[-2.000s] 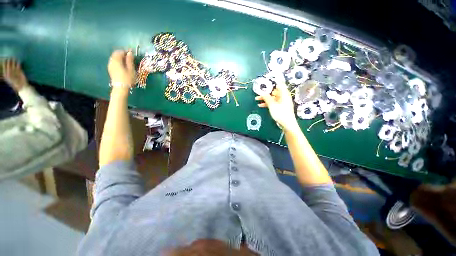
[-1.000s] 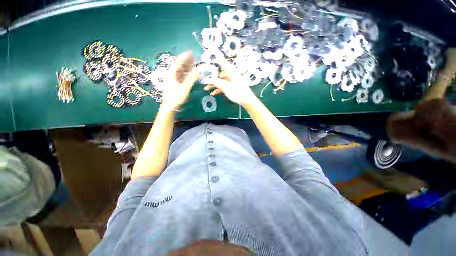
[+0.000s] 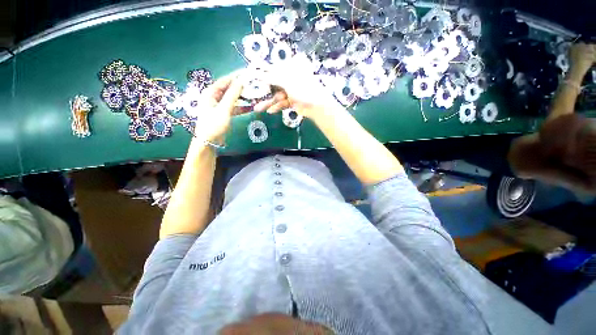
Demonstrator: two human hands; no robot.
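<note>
My left hand and my right hand are close together over the bench and hold a pale ring assembly between their fingers. Glare washes out part of it, so its wires cannot be made out. A clear plastic ring lies flat on the green bench just below the hands. Dark wired rings with pale-dotted edges and orange leads lie in a cluster to the left. A big pile of white and grey ring assemblies lies to the right and beyond the right hand.
A small tuft of orange-and-white lead wires lies far left. A pale metal rail edges the green bench. Another person's arm reaches in at far right, near dark parts. Another person's pale sleeve shows at lower left.
My left hand has moved right from the wire tuft, which now lies alone, to meet my right hand at the ring assembly. The view has shifted right.
</note>
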